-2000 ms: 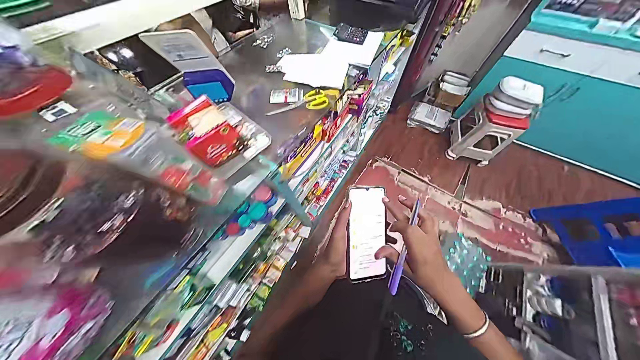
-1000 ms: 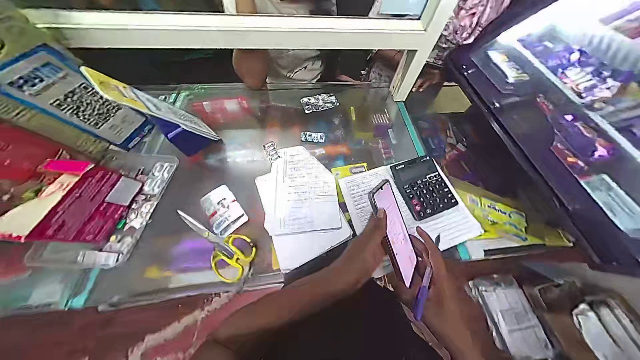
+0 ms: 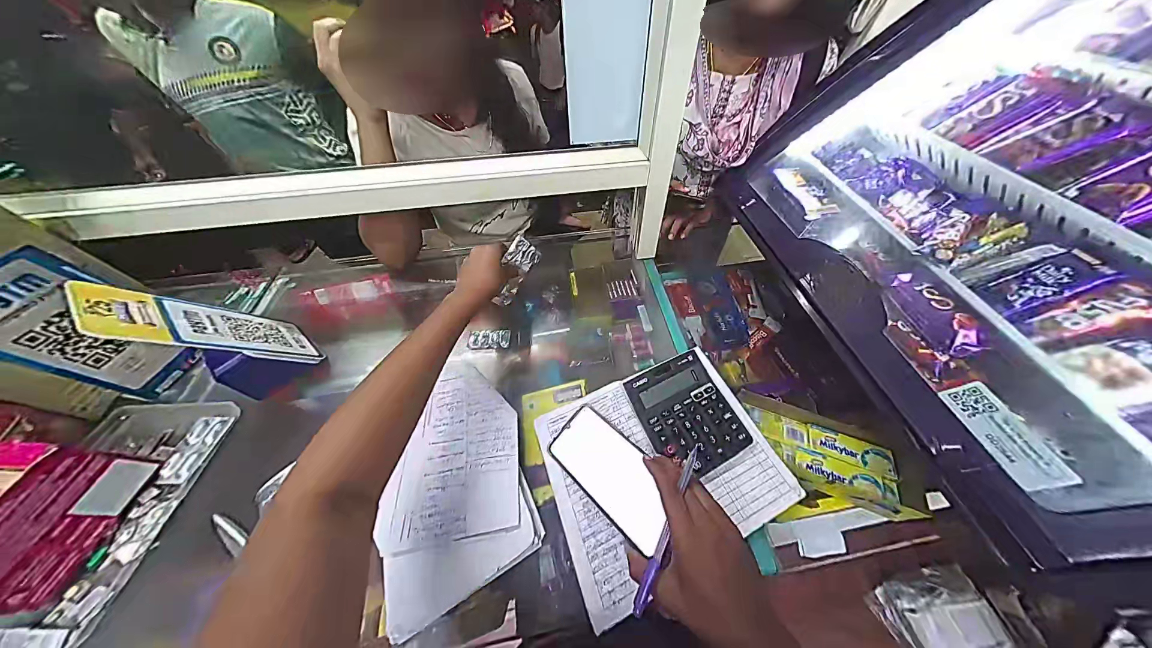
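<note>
My left hand (image 3: 486, 273) reaches far over the glass counter (image 3: 576, 342), its fingers closed on silver blister packs (image 3: 520, 261). Another blister strip (image 3: 489, 339) lies on the glass just below. My right hand (image 3: 688, 540) holds a smartphone (image 3: 612, 477) with a bright white screen and a purple pen (image 3: 661, 553), above an open notebook (image 3: 589, 531). A black calculator (image 3: 688, 409) rests on the notebook. Left of it are stacked written papers (image 3: 450, 468), partly behind my left forearm. That forearm also hides most of the scissors (image 3: 229, 533).
Several people stand beyond the white window frame (image 3: 360, 198); one rests a hand (image 3: 688, 219) by the counter. Code stands (image 3: 189, 328) and a plastic tray of packs (image 3: 180, 468) are at left. Yellow Milkybar boxes (image 3: 828, 454) and a lit display case (image 3: 900, 306) are at right.
My left hand has left the phone, moved forward across the counter and taken hold of blister packs. The phone is now in my right hand alone. The view has swung from the floor to the counter.
</note>
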